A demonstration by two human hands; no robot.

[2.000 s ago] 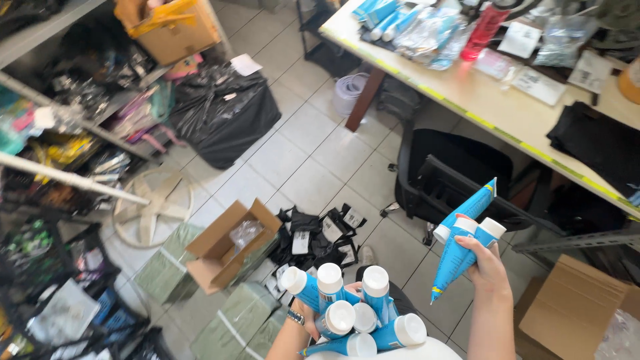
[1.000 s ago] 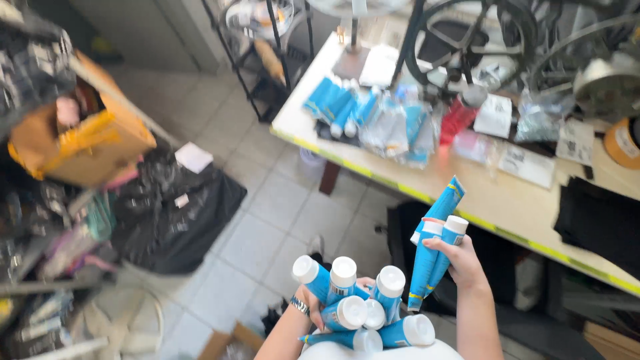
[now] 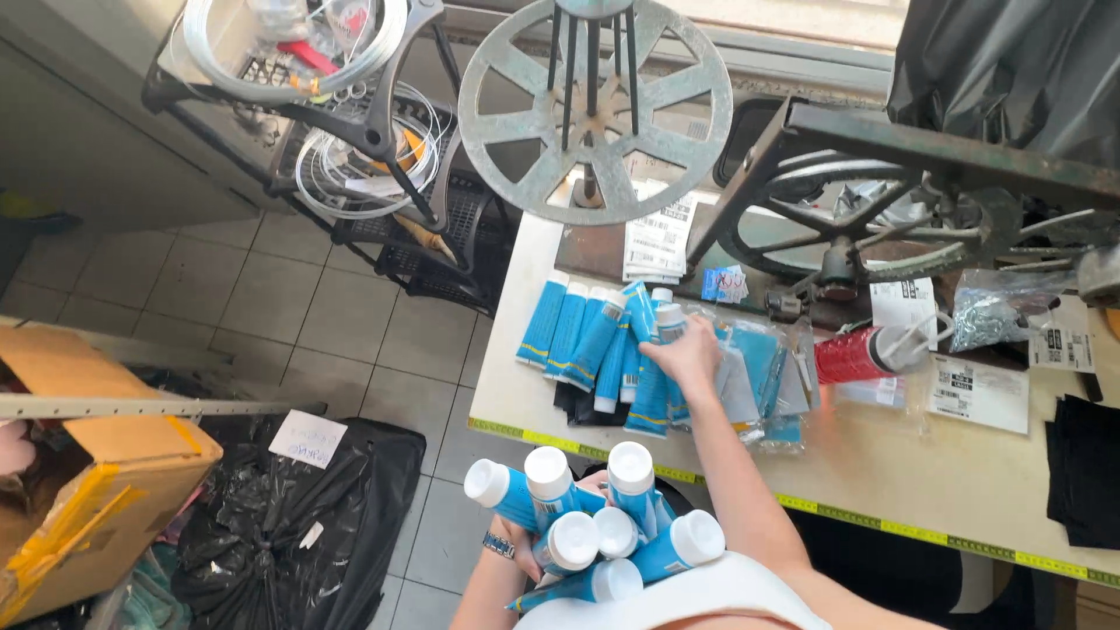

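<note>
Several blue tubes with white caps are bunched against the body, held by my left hand, which is partly hidden behind them. My right hand is over the table, its fingers around a white-capped blue tube. Beside it, more blue tubes lie in an overlapping group on the table, some on a black item. Just right of that hand are clear plastic packets with blue and white contents.
The table has a yellow measuring tape along its edge. On it stand a spoked metal wheel, a wheeled machine, a red bottle and papers. Left are a black rack, a black plastic bag and a cardboard box.
My right hand has moved with its tubes from beside the body to the tube group on the table. My left hand still holds its bunch. The view has shifted toward the table.
</note>
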